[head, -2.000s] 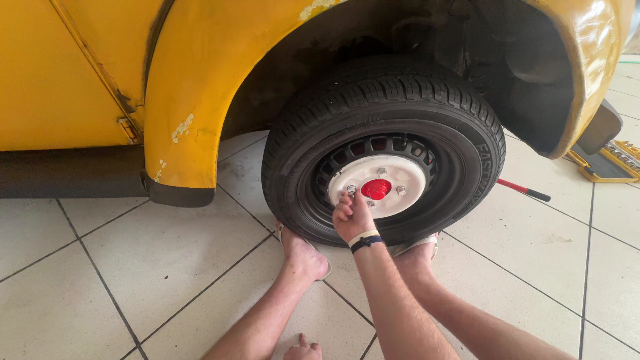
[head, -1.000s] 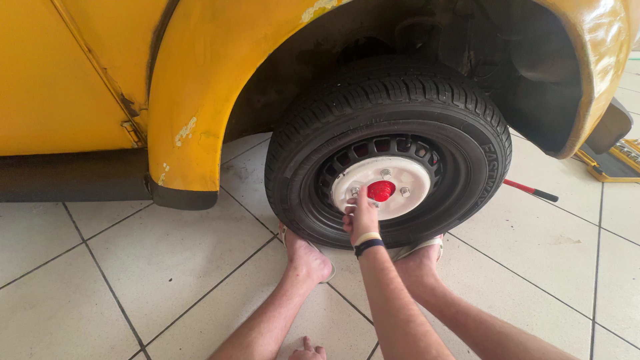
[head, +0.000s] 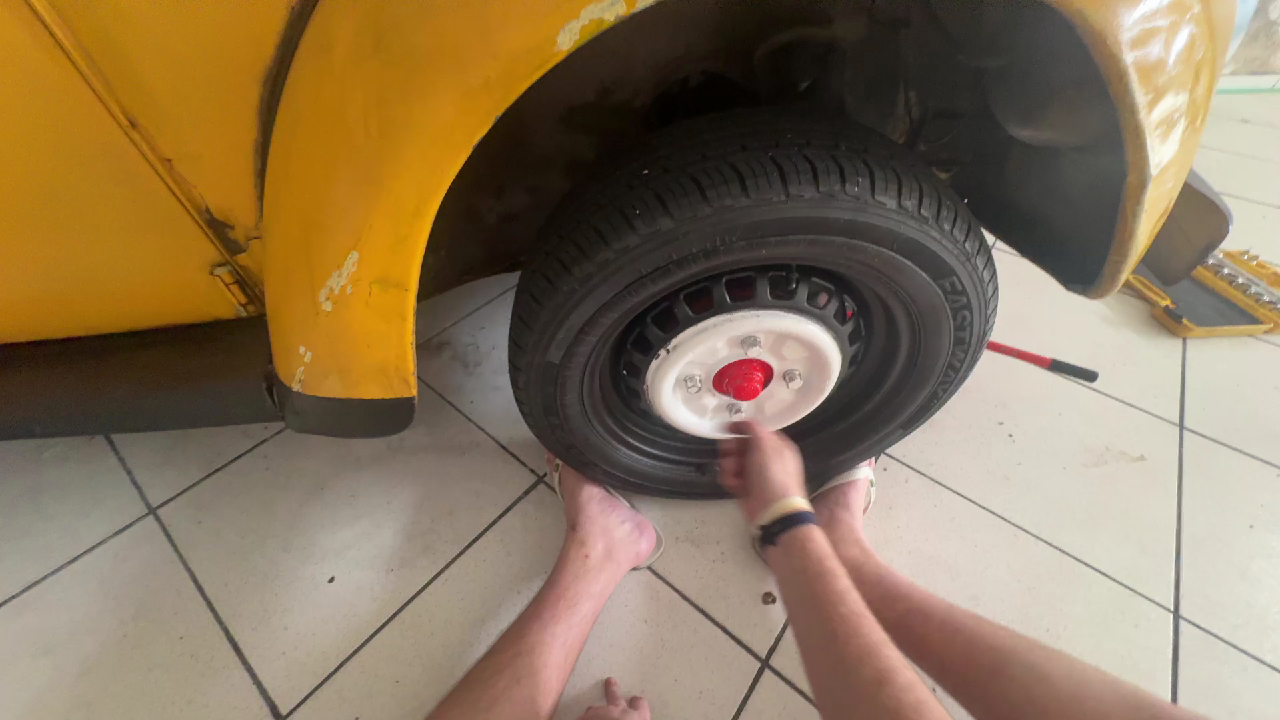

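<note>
A car wheel with a black tyre point(head: 560, 300) stands under the yellow fender, its lower edge between my feet. Its rim has a white centre point(head: 672, 352) and a red hub point(head: 742, 380), with bolts around the hub. My right hand point(head: 762, 465), banded at the wrist, is just below the lowest bolt point(head: 736, 410). It is blurred, fingers curled, and I cannot tell whether anything is between them. My left hand point(head: 615, 703) shows only partly at the bottom edge, near the floor, one finger extended; what it may hold is hidden.
A small dark piece point(head: 768, 598) lies on the tiles near my right forearm. A red bar with a black grip point(head: 1045, 361) extends from behind the tyre. Further right is a yellow socket case point(head: 1215, 300). The yellow fender point(head: 345, 230) arches over the wheel.
My right hand has moved from the left bolt area beside the red hub down to below the lowest bolt. The left hand remains low at the bottom edge.
</note>
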